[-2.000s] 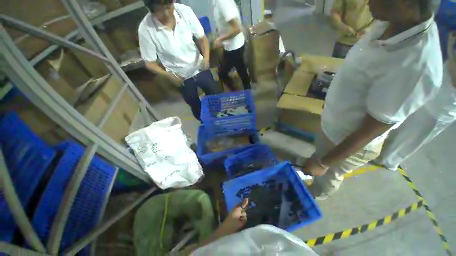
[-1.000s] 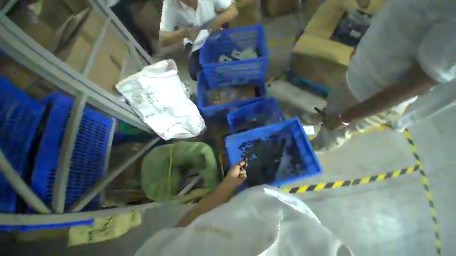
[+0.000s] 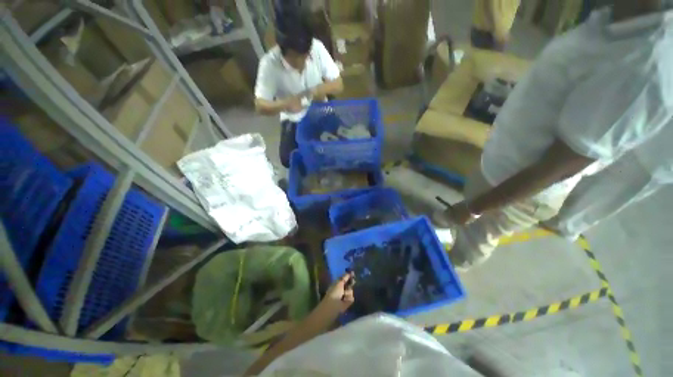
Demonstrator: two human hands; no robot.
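A blue tote (image 3: 445,294) stands just in front of me with many small black parts (image 3: 380,276) in it. My left hand (image 3: 341,289) is over the tote's left edge. Its fingers are closed around what looks like a small dark part, which is blurred and mostly hidden by the fingers. My left forearm comes in from the bottom. My right hand is not in view.
Behind the tote stand a smaller blue tote (image 3: 367,197) and stacked blue mesh crates (image 3: 341,153). At left are a white sack (image 3: 240,195), a green sack (image 3: 214,298) and metal racking (image 3: 63,96). A person (image 3: 539,140) stands close at right; another crouches behind the crates.
The view has tilted down and then partly back up. My left hand stays at the tote's left side. The person behind the crates has gone from standing to a lower posture.
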